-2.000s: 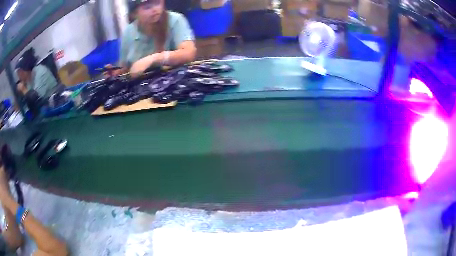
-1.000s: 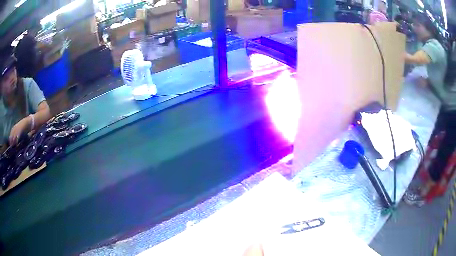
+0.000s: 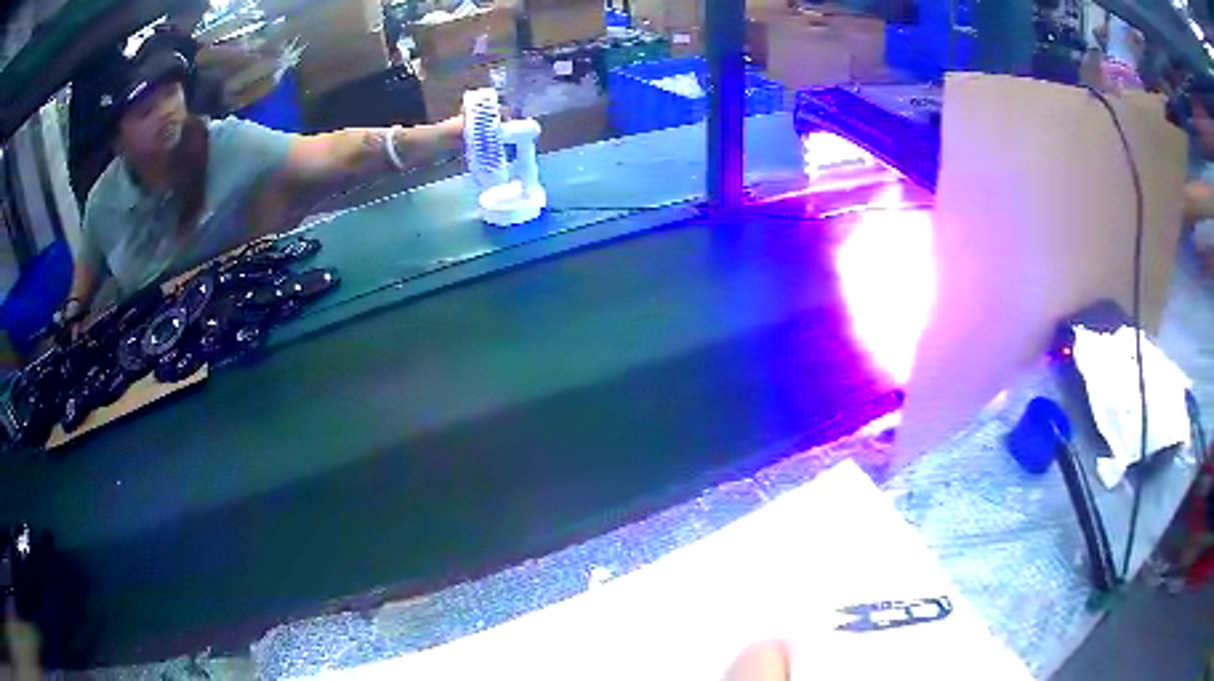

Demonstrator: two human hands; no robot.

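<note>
A white paper work sheet [image 3: 639, 619] lies on the bench in front of me, cut off by the bottom edge. A flat, slim black-and-pale slotted object, perhaps a utility knife [image 3: 895, 612], lies on the right part of the paper. A small, blurred, overexposed piece of a hand [image 3: 759, 663] shows at the bottom edge, left of the slotted object. Which of my hands it is, and whether it holds anything, cannot be told. The dispensing syringe [image 3: 1085, 516], with a black barrel, lies on the bench at the right.
A green conveyor belt [image 3: 439, 426] crosses beyond the bench. Black headphones [image 3: 173, 326] are heaped across it; dark items [image 3: 33, 599] are at lower left. A person [image 3: 187, 186] reaches to a white fan [image 3: 506, 166]. A purple-glowing lamp [image 3: 889, 286] stands beside a cardboard screen [image 3: 1045, 226].
The view swung right, then slightly back left. The person across the belt has stretched an arm out to the fan. Dark items have come into view at lower left.
</note>
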